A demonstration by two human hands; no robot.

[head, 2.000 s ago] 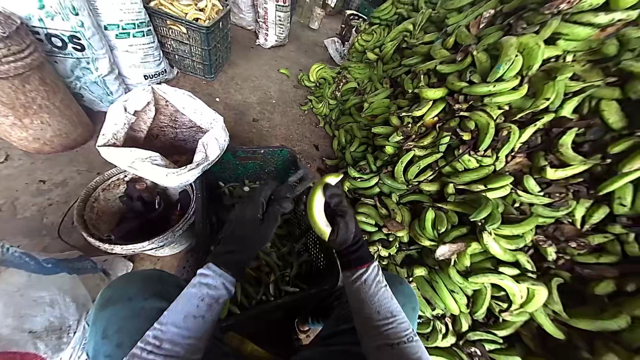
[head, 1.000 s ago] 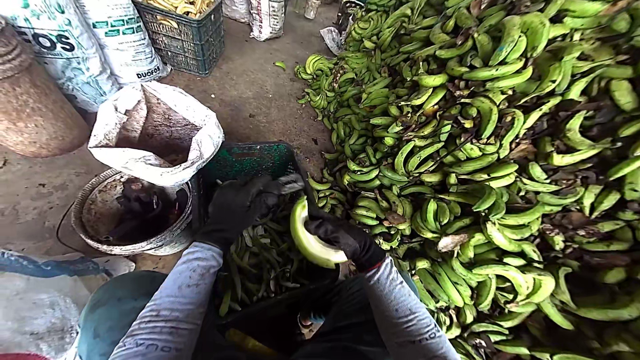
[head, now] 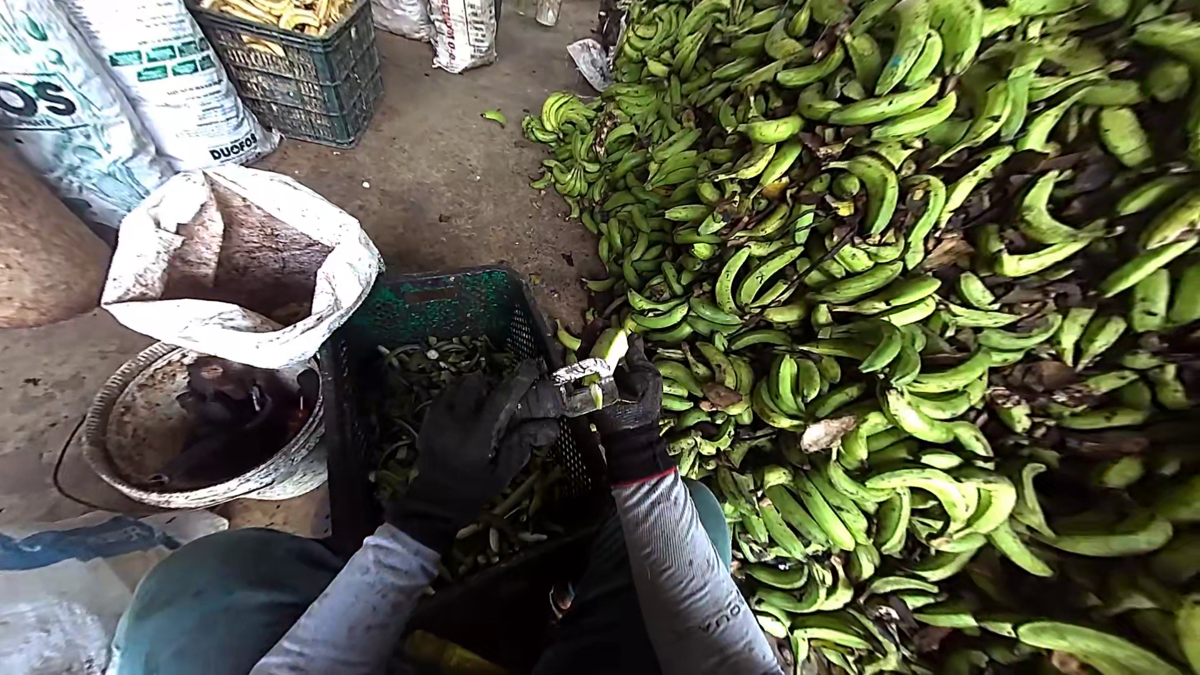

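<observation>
My left hand (head: 473,441), in a black glove, is closed on a peeler (head: 583,384) with a pale, wide head, over the crate of peelings. My right hand (head: 630,398), also in a black glove, grips a partly peeled green plantain (head: 609,347) upright against the peeler's head. Below both hands is a dark green plastic crate (head: 427,291) with green peel strips (head: 511,525) in it. The glove hides much of the peeler's handle and the plantain's lower part.
A large heap of green plantains (head: 844,375) covers the right side. On the left are an open white sack (head: 244,328), a bucket (head: 112,422) with dark stuff inside, and standing printed sacks (head: 169,75). A crate (head: 309,84) of pale peeled fruit stands farther back.
The plantain, held lower and tilted with its white flesh showing a second ago, is now raised upright at the peeler. My right hand has moved up and toward my left hand.
</observation>
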